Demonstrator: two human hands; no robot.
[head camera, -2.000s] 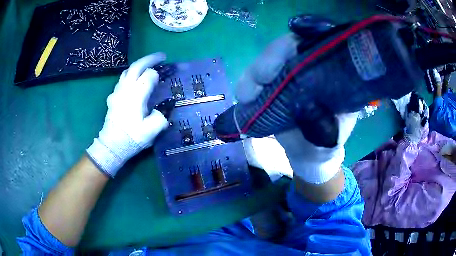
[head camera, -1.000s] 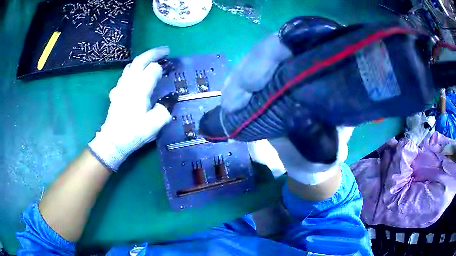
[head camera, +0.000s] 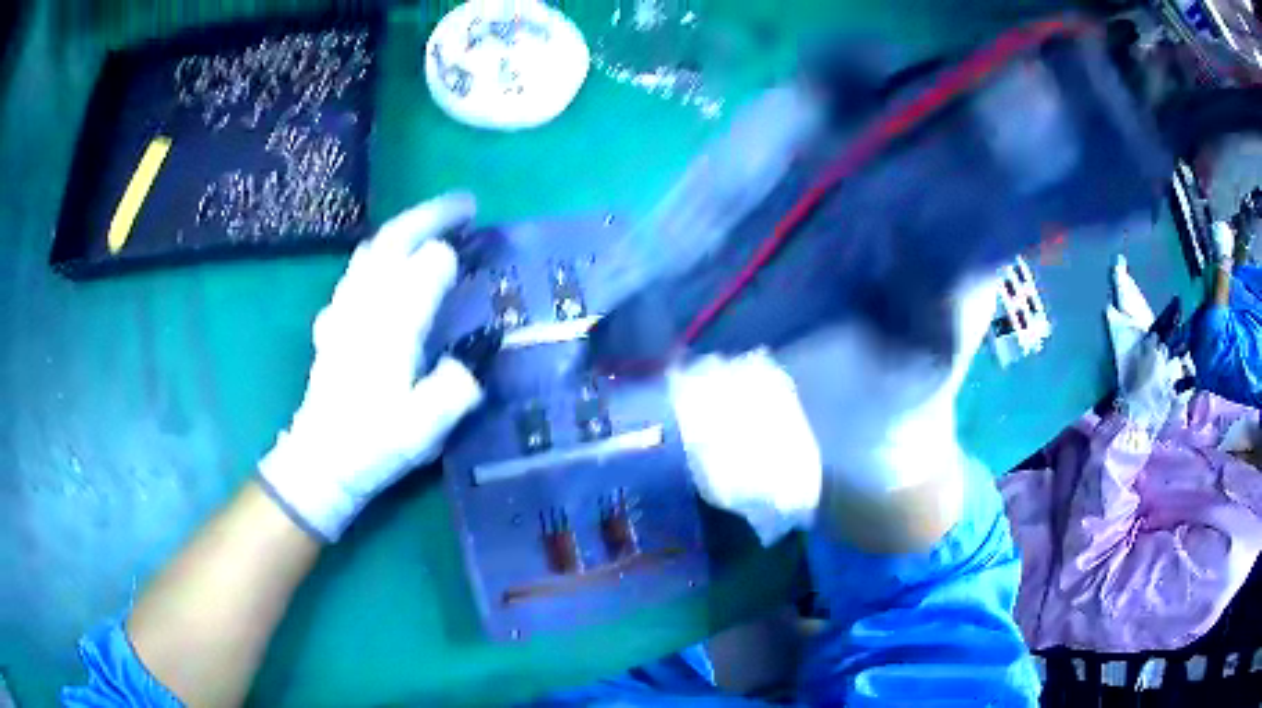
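The dark blue-grey cover plate (head camera: 561, 505) lies on the green mat, with three rows of two black transistors (head camera: 534, 423). Bright heat sink edges (head camera: 570, 455) show in the upper and middle slots; the lowest slot shows reddish-brown. My left hand (head camera: 374, 367), in a white glove with black fingertips, rests on the plate's upper left edge, thumb and fingers apart. My right hand (head camera: 875, 408), gloved and blurred, holds the large dark electric screwdriver (head camera: 886, 208). Its tip is over the plate's right side, near the upper heat sink; whether it touches is unclear.
The black screw tray (head camera: 118, 180) with a yellow strip (head camera: 140, 194) is at the upper left. A round white dish (head camera: 507, 64) is at the top. A white cloth (head camera: 749, 443) lies right of the plate. A person in pink clothing (head camera: 1128, 519) is at the right.
The screwdriver has lifted off the middle row, so its right transistor shows again, and has moved up the plate. The whole view has shifted, with tray and plate lower. My left hand keeps its hold.
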